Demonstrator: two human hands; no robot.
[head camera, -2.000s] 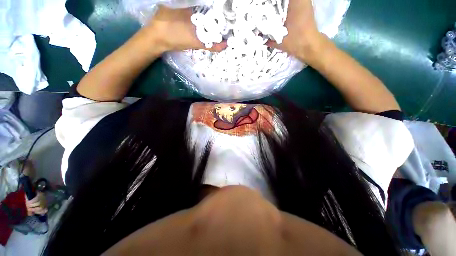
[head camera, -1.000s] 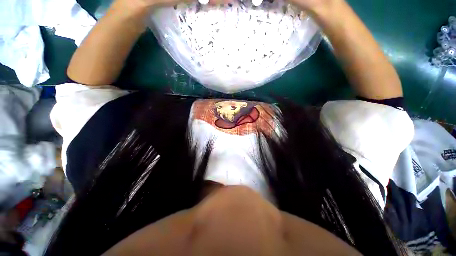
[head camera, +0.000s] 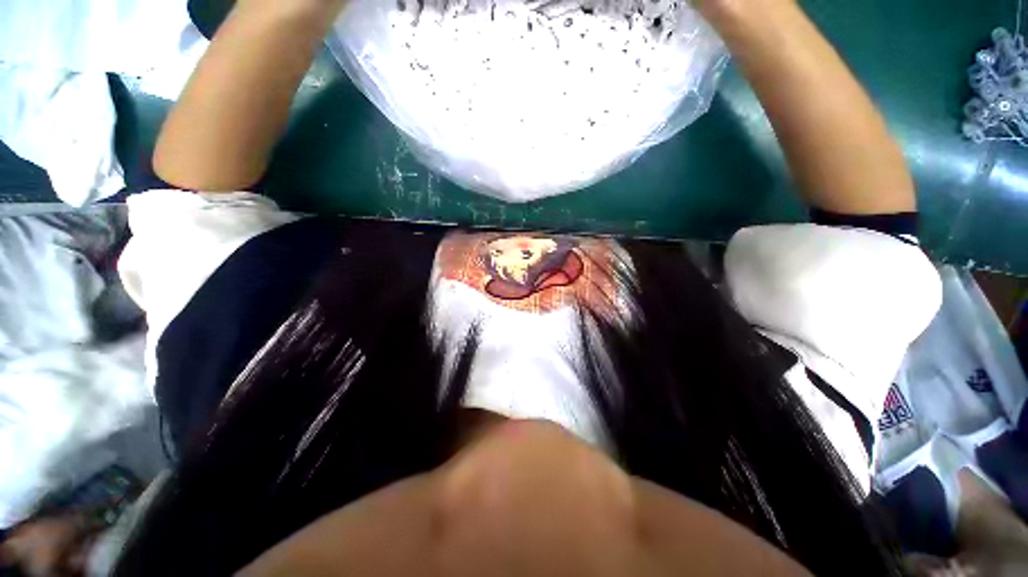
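A large clear plastic bag (head camera: 513, 175) lies on the green worktop in front of my chest at the top of the view. Many small white parts (head camera: 519, 85) fill it, with dark gaps between them. My left forearm reaches up at the bag's left side and my right forearm at its right side. Both wrists show at the top edge, but the hands are cut off by it, so what they hold is hidden.
The green worktop (head camera: 778, 169) runs across the view. White cloth (head camera: 56, 124) lies at the left. A grey-white cluster of small parts (head camera: 1000, 96) lies at the right edge. A person's arm (head camera: 992, 524) shows at the lower right, and white fabric (head camera: 68, 394) at the lower left.
Both hands have moved up out of the picture. The cluster of white parts they held above the bag is no longer in view. The bag's visible lower part has shifted up slightly.
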